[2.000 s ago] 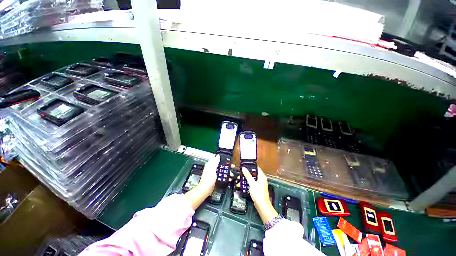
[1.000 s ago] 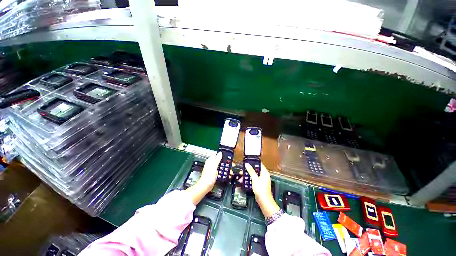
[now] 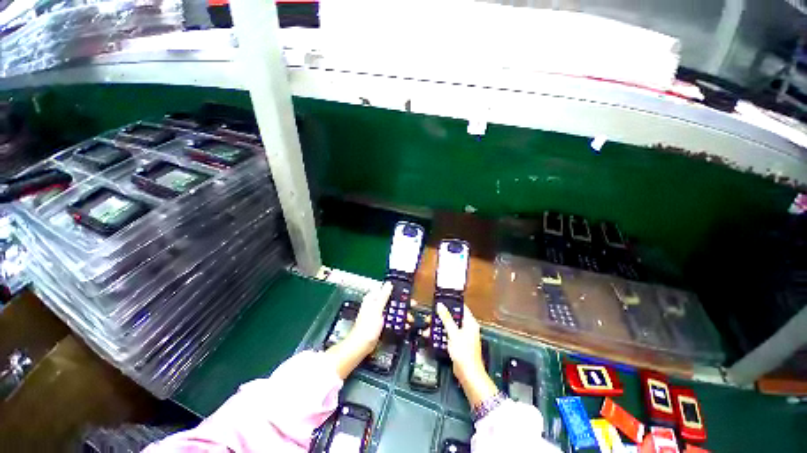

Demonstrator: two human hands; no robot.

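My left hand (image 3: 370, 324) holds an open flip phone (image 3: 399, 302) by its black keypad half, with its pale screen lid up. My right hand (image 3: 462, 341) holds a second open flip phone (image 3: 450, 269) beside it, thumb on the keypad. Both phones are upright side by side above a clear blister tray (image 3: 410, 417). Dark phones lie in several tray pockets, such as a closed phone (image 3: 351, 428) at the lower left and another phone (image 3: 519, 380) at the right. My forearms and hands cover part of the tray.
Stacked blister trays (image 3: 168, 292) with dark phones on top stand left of a pale post (image 3: 285, 150). Red-framed phones (image 3: 594, 379), a blue card (image 3: 576, 422) and orange-red cards (image 3: 622, 418) lie right. Behind are a brown board (image 3: 478, 257) and another clear tray (image 3: 602, 310). A shelf (image 3: 531, 102) runs overhead.
The view has tilted slightly, so the bench sits a little lower. Both hands still hold the open phones. The right phone has moved slightly to the right of the left one since the earliest frame.
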